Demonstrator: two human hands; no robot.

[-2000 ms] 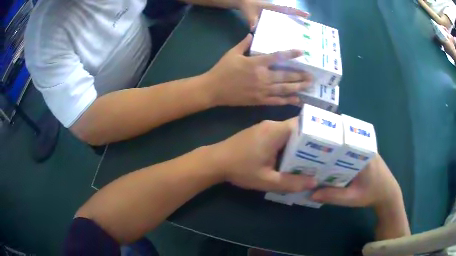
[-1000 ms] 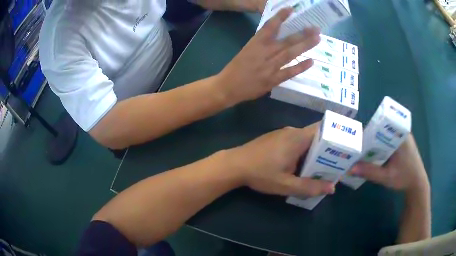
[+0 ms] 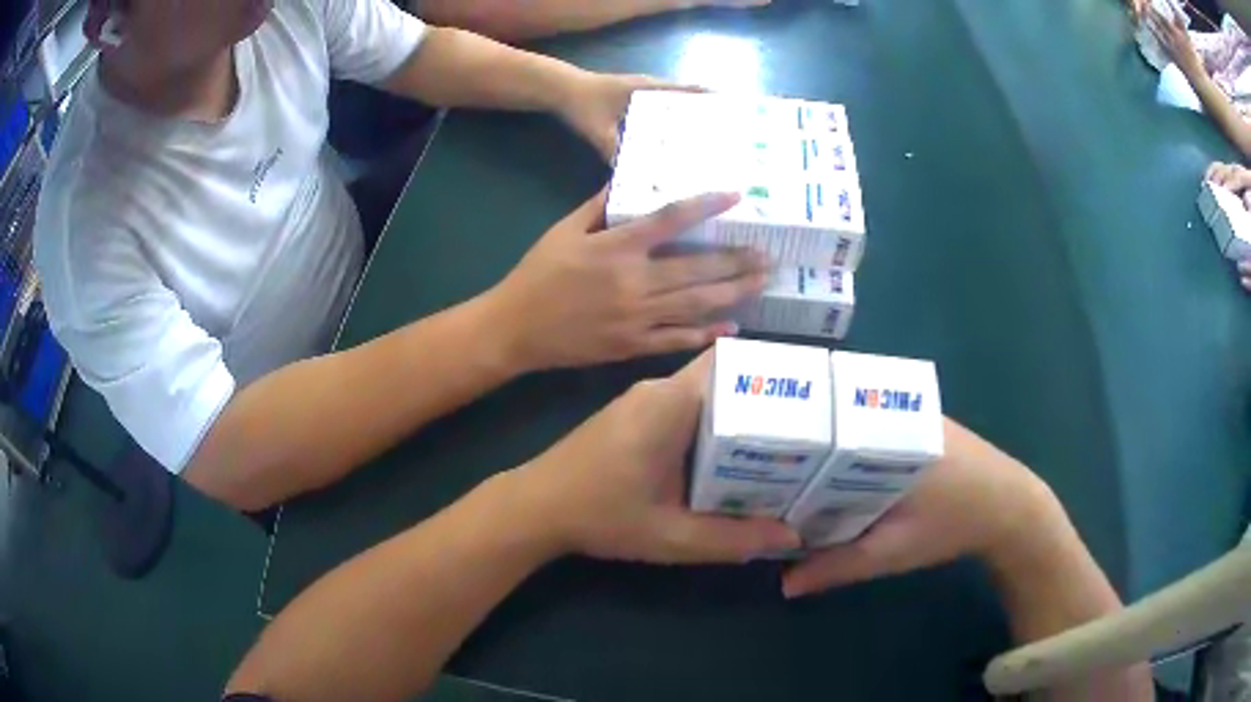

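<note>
Two white retail cartons with blue PHICON lettering stand side by side, end flaps towards me: a left carton (image 3: 771, 394) and a right carton (image 3: 886, 402). My left hand (image 3: 638, 480) grips the left carton, its thumb across the near face. My right hand (image 3: 947, 507) grips the right carton from the right, with its fingers partly hidden behind it. The two cartons touch or nearly touch at the top. Their lower ends are hidden by my hands, so I cannot tell whether they rest on the table.
A neighbouring worker in a white shirt (image 3: 206, 206) holds a stack of white cartons (image 3: 741, 172) just beyond my cartons. A cream pipe (image 3: 1125, 631) slants at the lower right. Other people's hands with a white carton (image 3: 1225, 217) show at the right edge of the green table (image 3: 988, 274).
My two cartons were apart a second ago and are now side by side, further left in view. The neighbour's cartons, one lifted block and one lower, are now together in a stack.
</note>
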